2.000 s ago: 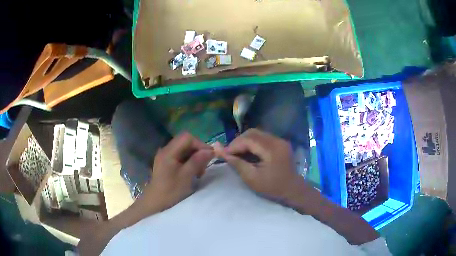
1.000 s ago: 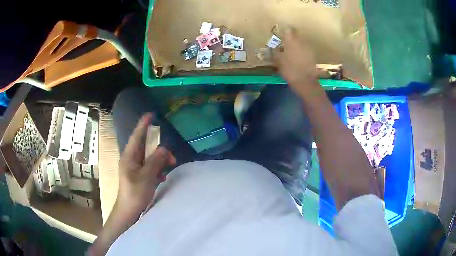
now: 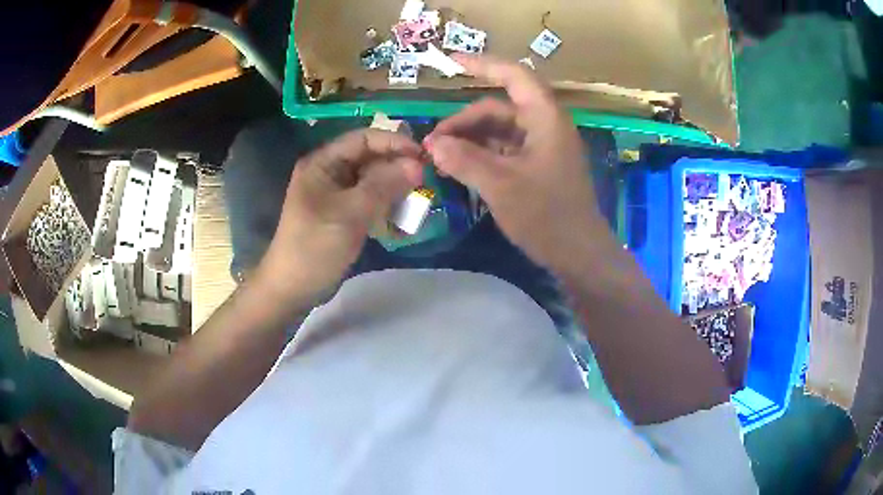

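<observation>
My left hand and my right hand are raised over my lap, their fingertips meeting. A silver-white pouch cell with a yellow edge hangs just below my left fingertips. A small pale piece shows behind the left fingers. My right thumb and a finger are pinched together at the meeting point; what they hold is too small to tell. A white strip lies or is held beside my right index finger; which, I cannot tell.
The cardboard-lined green crate ahead holds a pink cover, white and dark flat pieces and a lone white piece. A carton of white frames and an orange chair are left. The blue bin is right.
My right hand has come back from the crate to my left hand. My left hand has moved up and right, closing its fingers. The cell now shows below them, gone from the crate.
</observation>
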